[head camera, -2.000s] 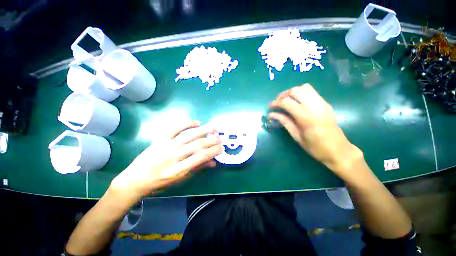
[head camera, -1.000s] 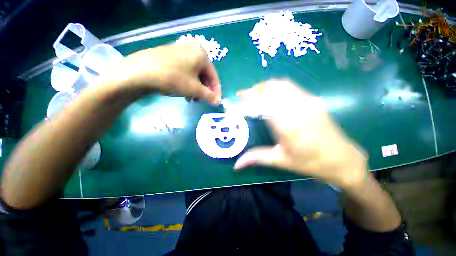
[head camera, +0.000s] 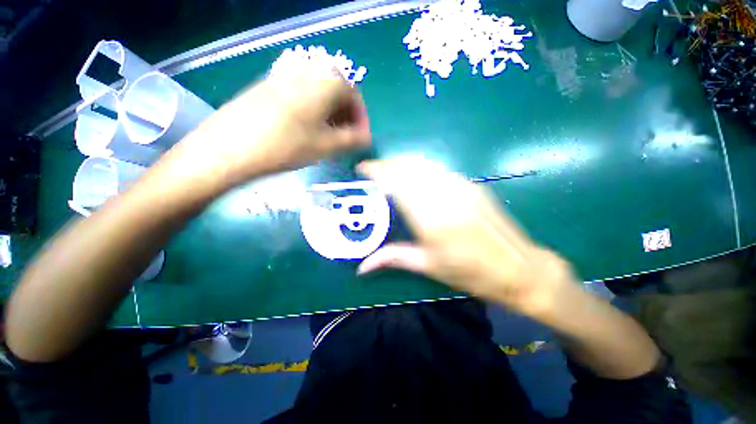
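The white housing end face, with a curved slot and small openings, stands on the green bench between my hands. My left hand is blurred above and behind it, fingers curled, fingertips near its back edge. Whether they hold a small part cannot be told. My right hand is at its right side, thumb apart near the lower right rim and fingers over the upper right. A thin dark shaft, perhaps a screwdriver, sticks out rightward behind my right hand. Its other end is hidden, so the grip is unclear.
Several white housings lie at the left, partly behind my left arm. The left pile of small white parts is partly covered by my left hand; the right pile is farther back. Another housing and tangled wires are at back right.
My left hand has risen from the housing's left side to behind it. My right hand has come in from the right to its side. The view has shifted slightly.
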